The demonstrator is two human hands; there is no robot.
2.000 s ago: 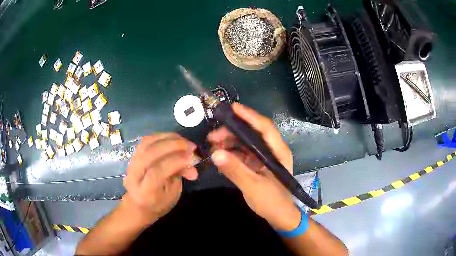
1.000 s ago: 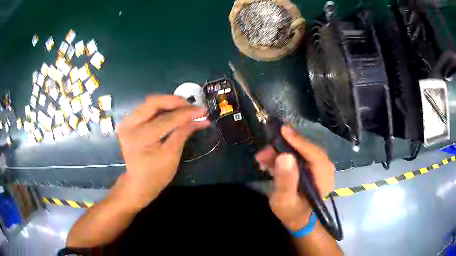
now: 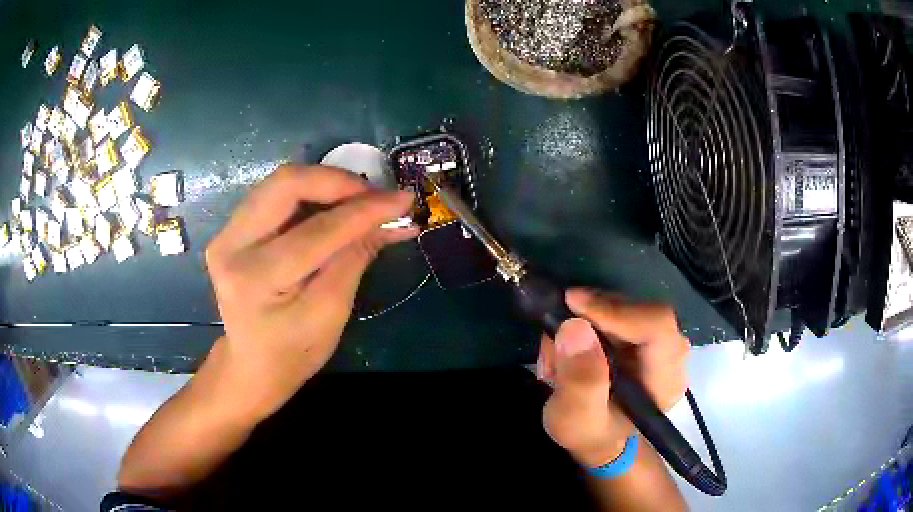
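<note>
My right hand [image 3: 611,370] is shut on the black handle of the soldering iron [image 3: 486,240]. The iron's tip is over the open watch housing [image 3: 428,152], at its circuit board and orange flex cable [image 3: 438,208]. The flat black screen module [image 3: 459,256] lies just below the housing. My left hand [image 3: 300,250] pinches a small white item, likely a battery cell [image 3: 397,223], at the housing's left edge; the fingers hide most of it. A thin curved solder wire [image 3: 395,305] runs below the left fingers. The white disc [image 3: 357,160] is partly hidden behind the left hand.
A pile of small white battery cells [image 3: 85,165] lies at the left. The tip cleaner bowl [image 3: 546,84] stands at the top. The large black fume fan [image 3: 801,180] stands at the right, with a pale tray [image 3: 898,275] beyond it. The green mat's front edge [image 3: 130,355] is near me.
My right hand has brought the iron, earlier held away from the board, to the open housing. My left hand has come from near my right hand to the housing's left edge.
</note>
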